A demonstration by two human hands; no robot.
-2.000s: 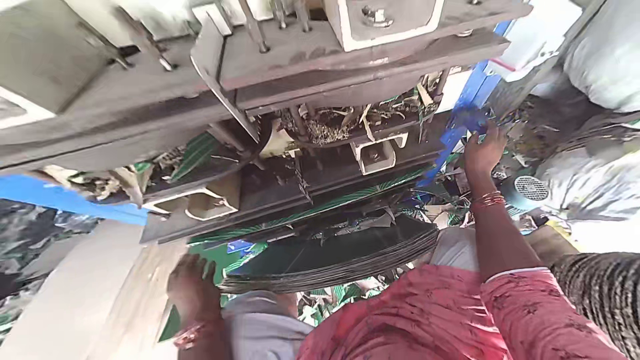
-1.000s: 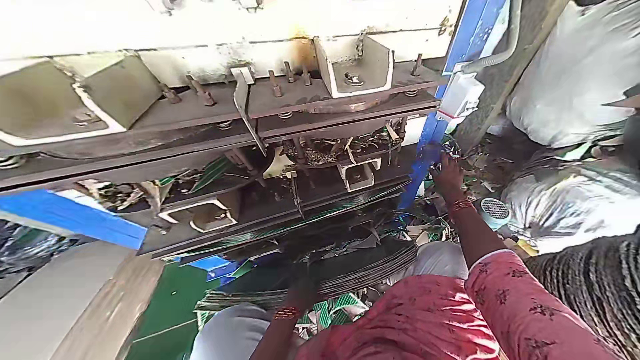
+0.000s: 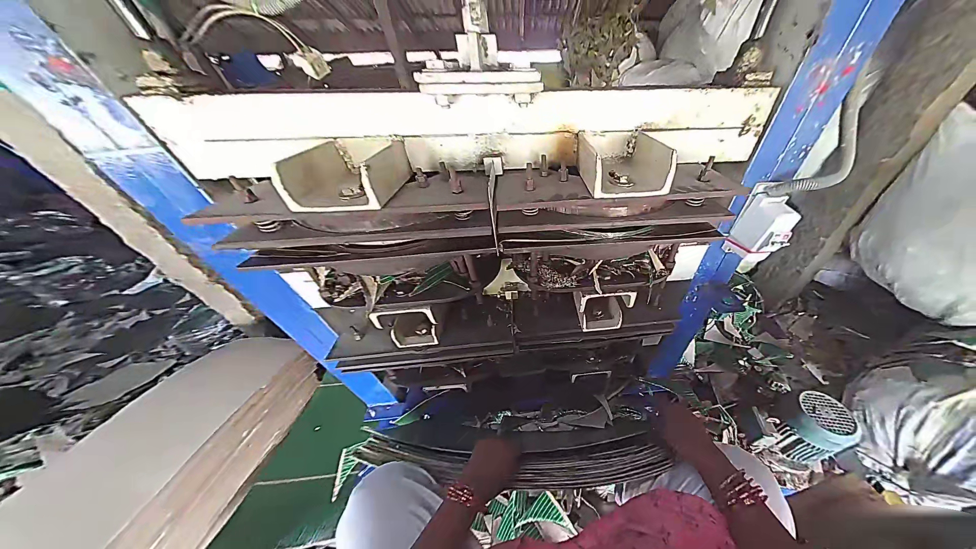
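Observation:
Low in front of me, across my knees, lies a stack of thin dark sheets [image 3: 549,461] with curved front edges. My left hand [image 3: 494,461] rests on the stack near its middle; its fingers are dark and blurred. My right hand [image 3: 682,427] is at the stack's right end, with its fingertips hard to make out. Beyond the stack stands a press with steel plates [image 3: 473,198], bolts and channel brackets [image 3: 627,171] between blue posts [image 3: 698,328]. Leafy-looking scraps [image 3: 419,280] sit between its plates.
A pale board [image 3: 152,427] stands at the left beside a green surface [image 3: 297,450]. Green and white scraps [image 3: 526,515] lie below the stack. An electric motor [image 3: 823,419], white sacks [image 3: 926,221] and a switch box [image 3: 762,229] are at the right.
My right hand has left the blue post and come down to the stack's right end. My left hand was at the stack's left two seconds ago and is now nearer its middle. The view has shifted.

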